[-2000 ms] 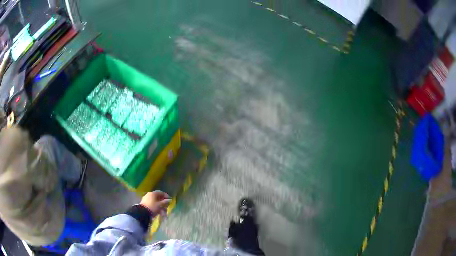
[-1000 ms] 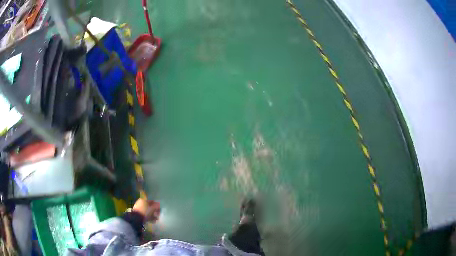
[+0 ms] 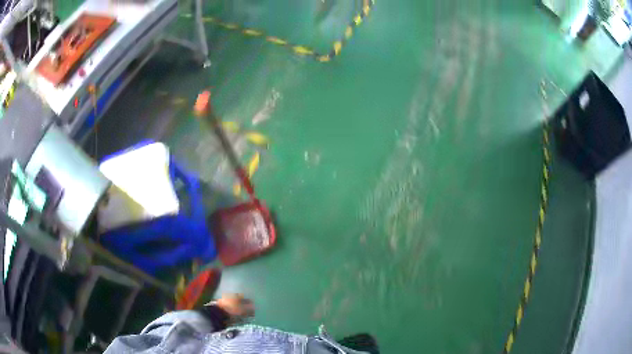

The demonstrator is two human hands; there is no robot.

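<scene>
My left hand is small and blurred at the bottom, left of centre, below a grey-blue sleeve with a dark cuff. Its fingers look curled, but I cannot tell whether it holds anything. My right hand is out of the picture. A red dustpan with a long handle stands on the green floor ahead of the left hand. A red item, perhaps a brush head, lies just left of the hand. A blue stool with a white sheet on it stands beside the dustpan.
A white-grey machine table with an orange-red plate is at the upper left. Bench frames are at the lower left. A black box stands at the right by a pale wall. Yellow-black tape runs along the right.
The view has moved forward along the floor. The green crate has left the picture, the dustpan and blue stool are nearer, and the machine table and black box have come into view.
</scene>
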